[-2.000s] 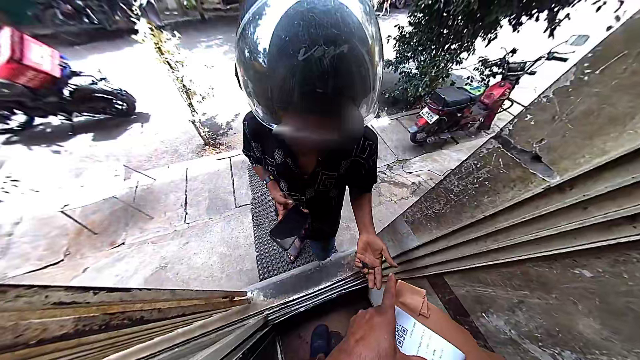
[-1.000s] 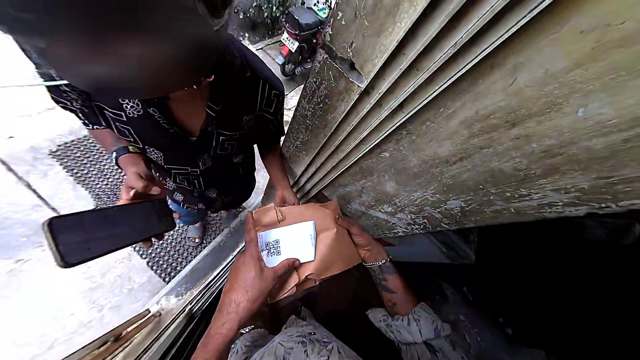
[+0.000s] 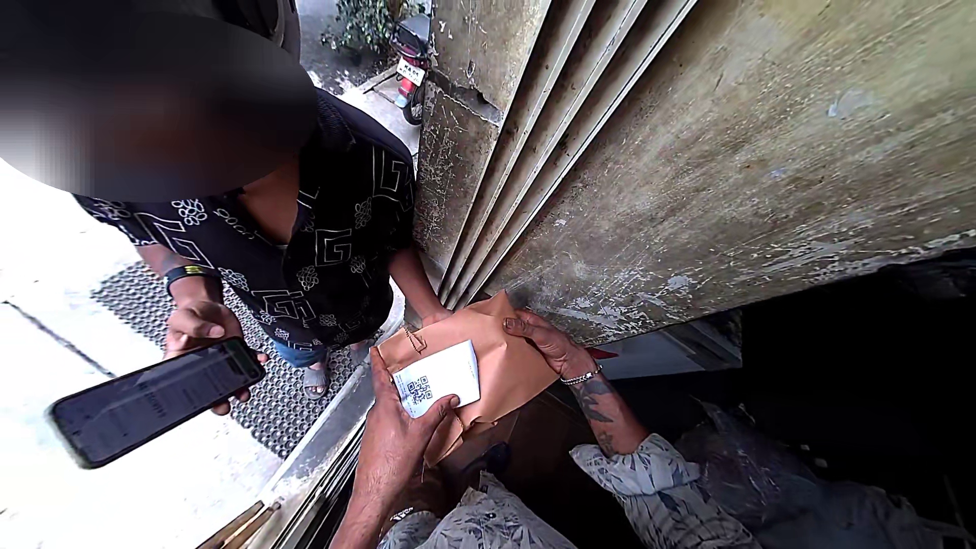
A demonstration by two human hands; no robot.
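Observation:
A brown paper package (image 3: 518,364) with a white printed label (image 3: 463,374) is held between my two hands. My left hand (image 3: 400,427) grips its left side, the thumb lying over the label's lower edge. At the package's upper right corner, my right hand (image 3: 545,343) holds on with its fingers on the front. The other person's hand (image 3: 435,315) reaches to the package's far edge, partly hidden behind it. That person's other hand (image 3: 200,328) holds a smartphone (image 3: 156,400), its lit screen facing up, left of the package.
A person in a black patterned shirt (image 3: 335,236) stands facing me on a grey perforated mat (image 3: 274,412). Folding metal gate slats (image 3: 534,145) and a worn wall panel (image 3: 732,152) rise at the right. A red motorbike (image 3: 410,69) is parked behind. Metal gate tracks (image 3: 324,473) run below.
Both my hands now hold the package; two seconds ago one hand was visible, near the other person's open palm. The view has swung and moved closer. The phone's screen has lit up.

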